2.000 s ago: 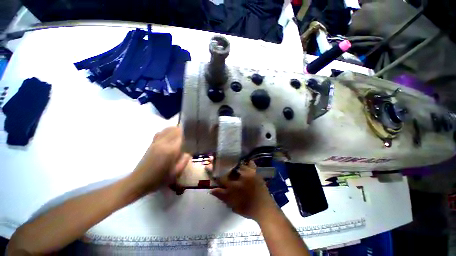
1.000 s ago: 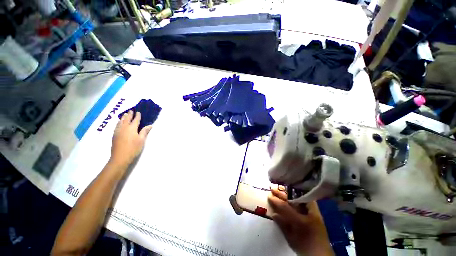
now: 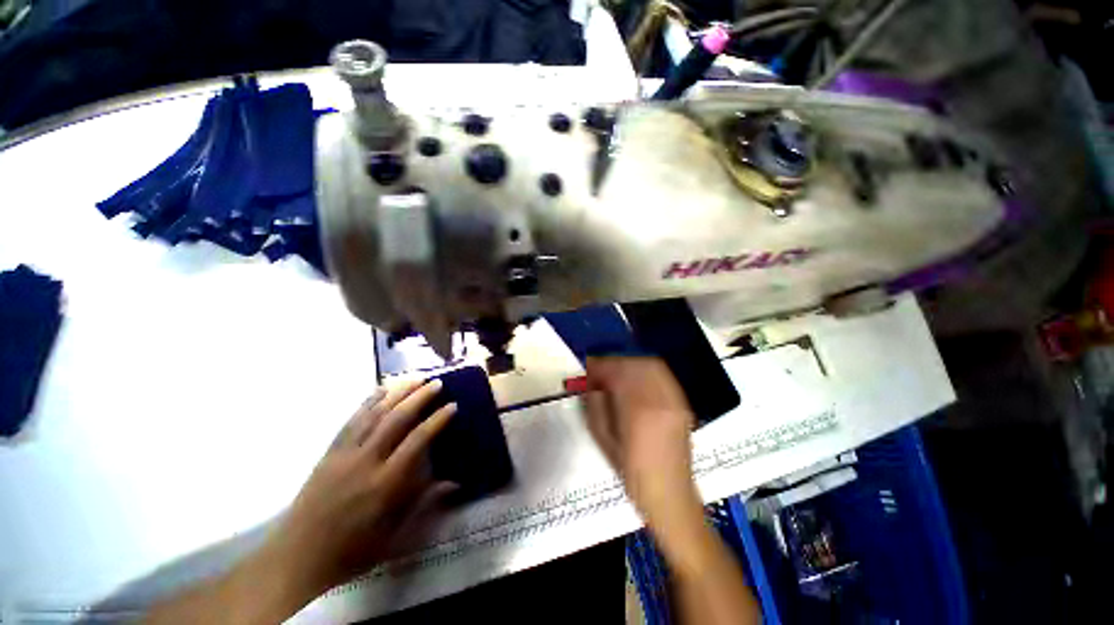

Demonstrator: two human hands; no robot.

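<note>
A navy rectangular cut panel lies flat in front of the needle area. My left hand rests on its left side with fingers spread over it. My right hand, blurred, is at the navy strips right of the needle; its fingertips are by the red item, and I cannot tell if it grips a strip. The presser foot area is partly hidden under the off-white machine head.
A black phone lies right of the strips. A fanned navy bundle lies behind left, a navy stack at the far left. The printed ruler runs along the front edge. A blue crate stands below right.
My left hand has come from the far-left stack to the needle area, where a navy panel now lies under it. My right hand has moved from the needle to the strips. The view has shifted.
</note>
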